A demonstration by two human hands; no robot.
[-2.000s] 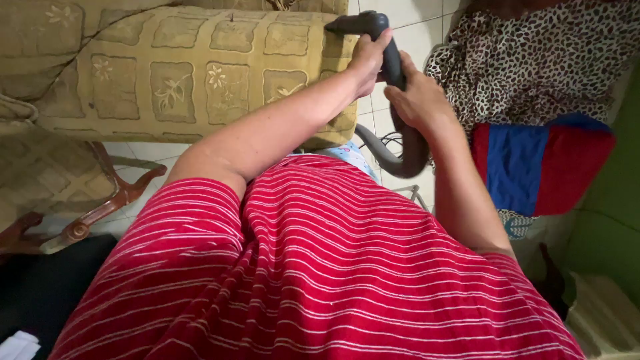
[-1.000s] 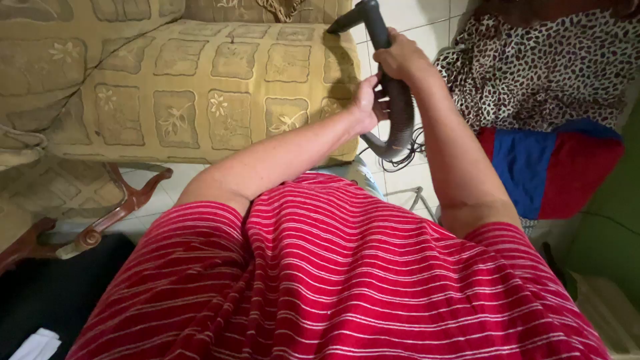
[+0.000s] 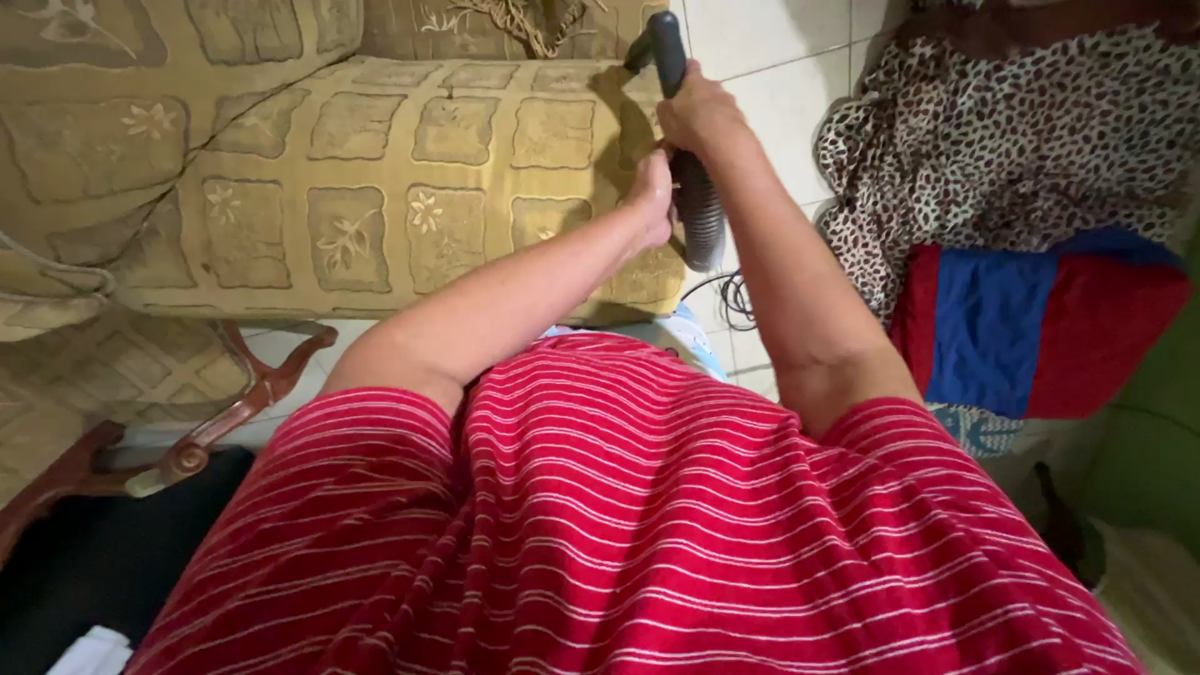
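Observation:
A dark grey tube with a bent end (image 3: 667,56), which looks like a vacuum cleaner's wand, is gripped by my right hand (image 3: 698,108). Below that hand, a ribbed black hose (image 3: 701,211) curves down. My left hand (image 3: 656,202) is against the hose's left side, lower than my right; its fingers are mostly hidden, so its hold is unclear. The bent tip hangs over the right end of a sofa seat cushion (image 3: 450,169) in patterned gold-beige fabric, and casts a shadow there.
A coiled black cable (image 3: 738,300) lies on the tiled floor (image 3: 778,103). Leopard-print fabric (image 3: 1012,141) and a red and blue cloth (image 3: 994,328) are at the right. A carved wooden furniture part (image 3: 272,384) stands at lower left, beside something black (image 3: 112,553).
My right hand has gone from the hose's curved part up to the tube. My left hand, earlier on the tube near its bend, is now lower, beside the hose.

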